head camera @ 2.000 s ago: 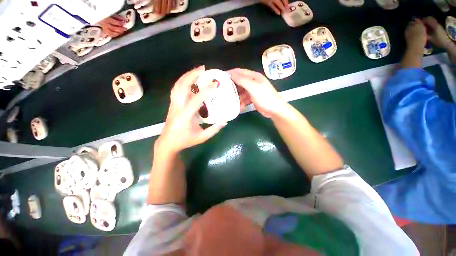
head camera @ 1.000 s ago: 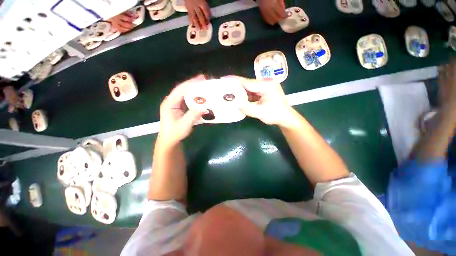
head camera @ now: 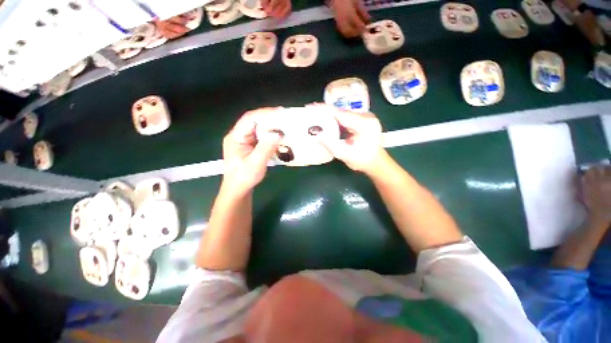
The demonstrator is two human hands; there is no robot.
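A cream-white closed unit (head camera: 301, 137) with dark round openings is held up in front of me, over the pale metal strip. My left hand (head camera: 246, 149) grips its left side, with the thumb on the face. My right hand (head camera: 358, 142) grips its right side. The face with the openings is towards me; the back is hidden. Just behind my right hand lies a back housing (head camera: 347, 95) with blue and pale parts, partly covered by the hand.
More back housings (head camera: 403, 81) and covers (head camera: 300, 51) lie on the green belt. A pile of covers or units (head camera: 105, 216) is at left. A white sheet (head camera: 546, 187) lies at right beside a blue-sleeved person (head camera: 559, 288). Other workers' hands (head camera: 349, 16) reach in at the top.
The unit has turned from tilted to level, its openings facing me, held in both hands. The parts on the belt have shifted left. The neighbour's arm has moved down beside the white sheet.
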